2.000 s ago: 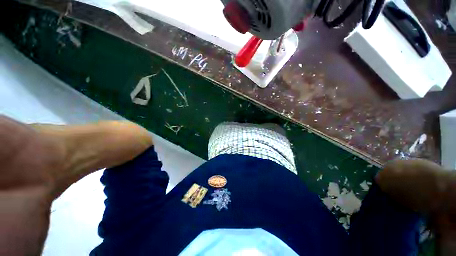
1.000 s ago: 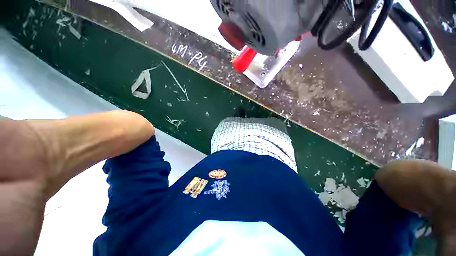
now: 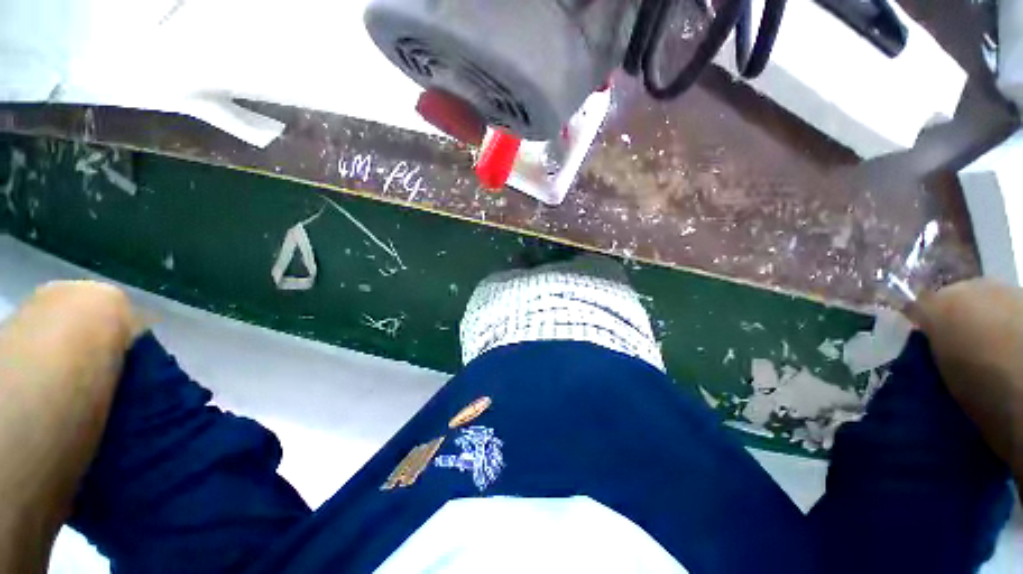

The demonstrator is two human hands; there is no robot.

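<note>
The grey motor body of the cutting machine (image 3: pixel 505 51) is at the top centre, with a red grip (image 3: pixel 497 157) below it and a corner of the shiny base plate (image 3: pixel 567 168) on the table. White fabric (image 3: pixel 303 56) lies to its left and behind it. My bare forearms show at the left and right sides, with dark blue sleeves pushed up. Both hands are outside the picture, so what they hold cannot be told. The knife is hidden behind the motor.
Black cable loops (image 3: pixel 684 56) hang beside the motor. A white block (image 3: pixel 869 95) with a black object (image 3: pixel 869 17) on it lies right of them. The brown tabletop (image 3: pixel 718 213) has a green side edge (image 3: pixel 393 241), with fabric scraps (image 3: pixel 808 392) at right and a looped strip (image 3: pixel 295 260) at left.
The motor, grip and base plate have shifted left in view. The white block also sits further left and higher. My left forearm has moved left and lower, and my right forearm has moved up.
</note>
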